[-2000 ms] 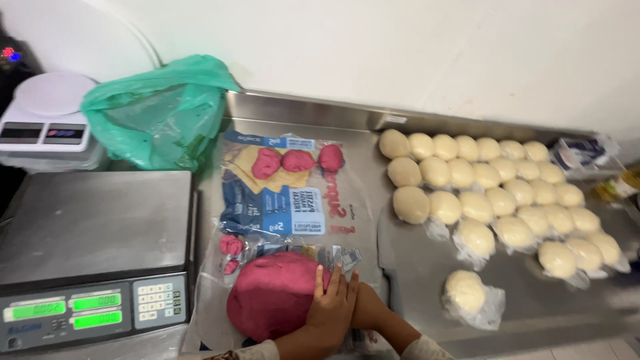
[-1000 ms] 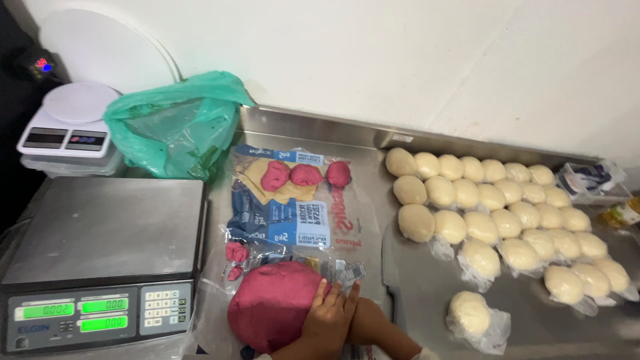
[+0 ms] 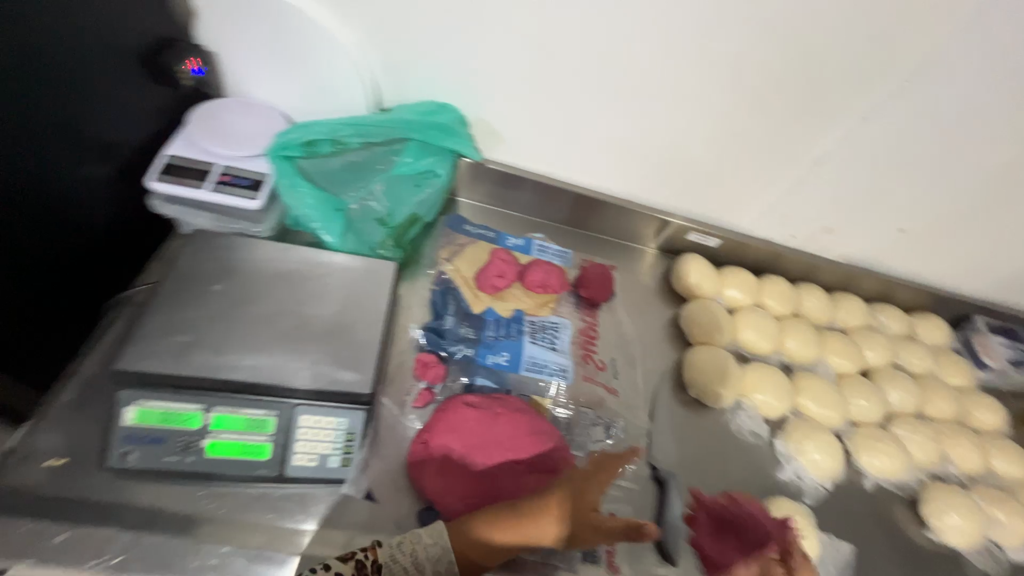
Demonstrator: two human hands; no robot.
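A large mound of pink dough [image 3: 488, 456] lies on printed plastic bags [image 3: 512, 344] in the head view. My left hand [image 3: 560, 512] is over the mound's lower right edge, fingers spread and holding nothing. At the bottom right, my right hand [image 3: 788, 556] is blurred and mostly cut off by the frame; it holds a ragged piece of pink dough [image 3: 732, 528]. Between the hands lies a dark handle [image 3: 666, 512], perhaps of a knife. Small pink lumps [image 3: 546, 277] rest on the bags, with a darker pink ball [image 3: 595, 283] beside them.
A digital scale [image 3: 256, 320] stands at left, below a white kitchen scale [image 3: 220, 156] and a green plastic bag [image 3: 376, 176]. Rows of pale dough balls [image 3: 800, 340], several on plastic film, fill the right side of the steel counter. Its raised back edge [image 3: 560, 204] meets the wall.
My hands, together at the mound's right side before, are now apart. The right one has moved right and now holds a pink piece. The dark handle has come into sight.
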